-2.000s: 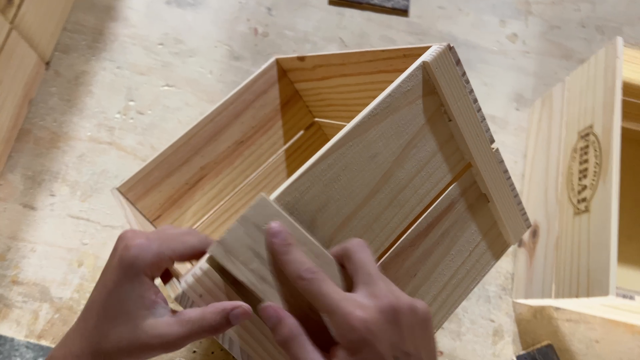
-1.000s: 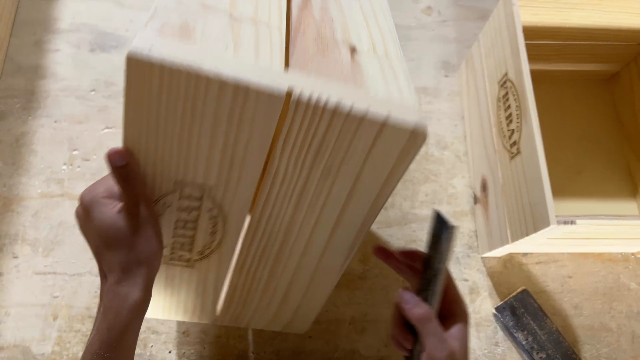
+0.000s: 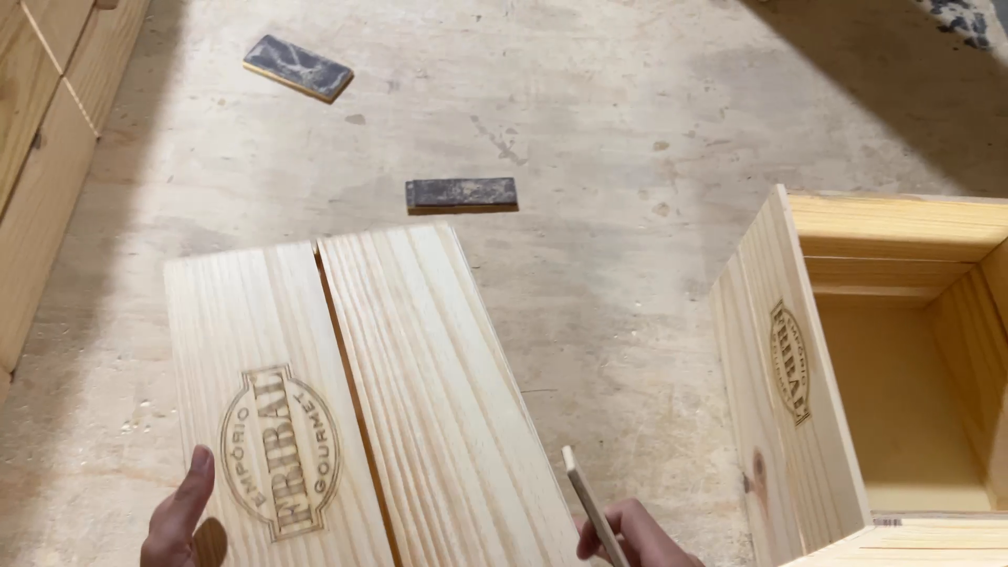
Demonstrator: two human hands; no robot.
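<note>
A pine wooden box (image 3: 441, 378) fills the lower left of the view, its face of two boards parted by a dark gap and bearing a burnt-in emblem. My left hand (image 3: 179, 508) grips its left edge, thumb on the face and the fingers mostly hidden. My right hand (image 3: 638, 535), by the lower right edge of the box, holds a thin flat sanding block (image 3: 592, 504) seen edge-on. Whether the right fingers also touch the box cannot be told.
A second pine box (image 3: 795, 472) with a similar emblem stands at the right, its inside showing. Two dark-faced sanding blocks (image 3: 298, 67) (image 3: 462, 194) lie on the worn worktop (image 3: 598, 118) beyond the held box. More pine boards (image 3: 71, 157) stand along the left edge.
The box has been turned from its open side to the emblem face, and it now sits lower in view. The left hand has moved to its left edge. The view has shifted.
</note>
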